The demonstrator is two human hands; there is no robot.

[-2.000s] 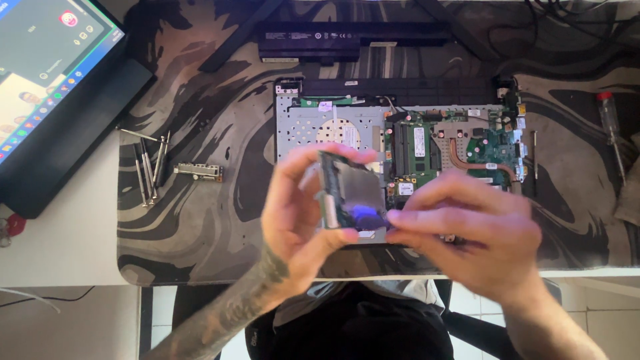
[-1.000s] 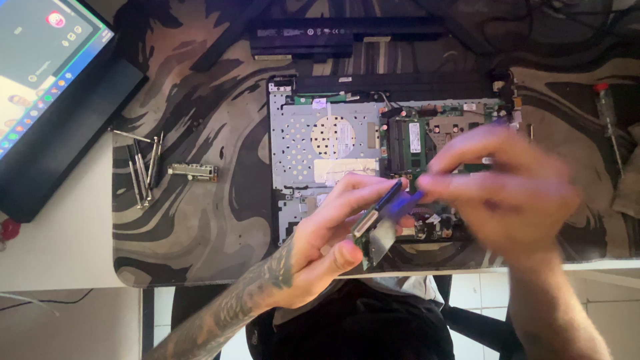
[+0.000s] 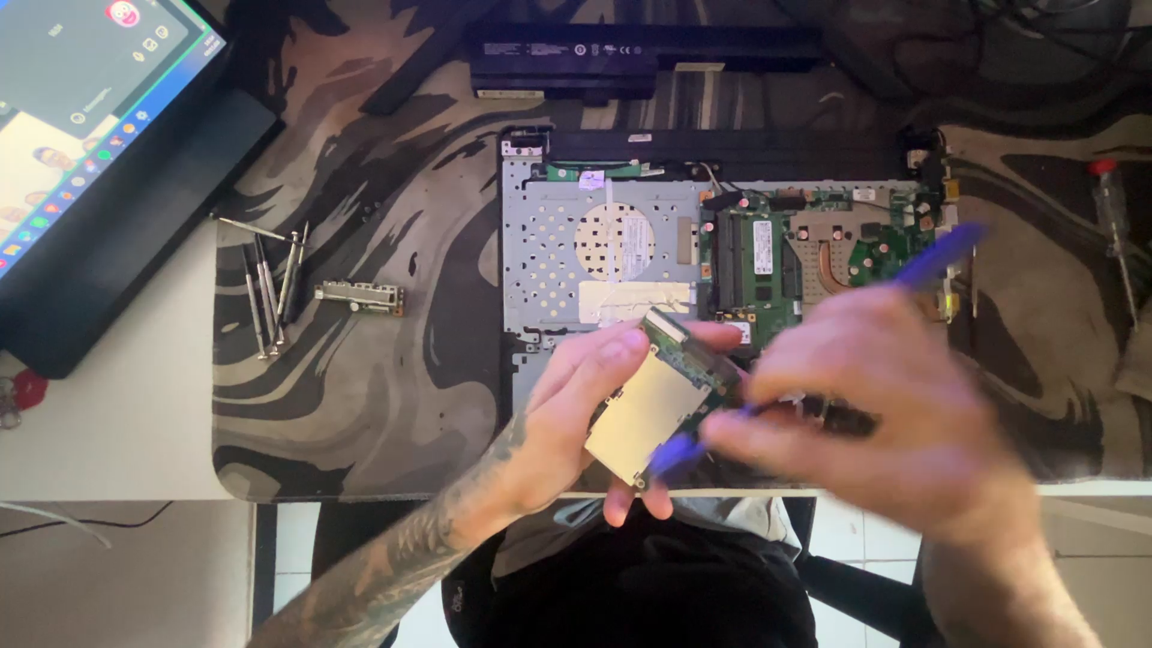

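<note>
My left hand (image 3: 576, 405) holds a small green circuit board with a flat metal plate (image 3: 648, 414) by its edges, tilted, above the front of an opened laptop base (image 3: 540, 243). My right hand (image 3: 873, 405), blurred by motion, grips a blue tool, perhaps a brush; one blue end (image 3: 675, 454) is at the plate's lower edge and the other (image 3: 945, 252) sticks out past the knuckles. Whether the blue end touches the board cannot be told. Behind my right hand lie the laptop's green motherboard (image 3: 769, 270) and copper heat pipe (image 3: 826, 261), partly hidden.
Several thin screwdrivers (image 3: 270, 288) and a small metal-cased part (image 3: 360, 297) lie at left on the patterned mat (image 3: 405, 405). A laptop battery (image 3: 576, 58) lies behind the base. A red-tipped screwdriver (image 3: 1111, 216) is at right, a lit screen (image 3: 72, 117) at upper left.
The board in my left hand has turned from nearly edge-on, so its flat metal plate now faces the camera. My right hand has moved down beside it, still with the blue tool.
</note>
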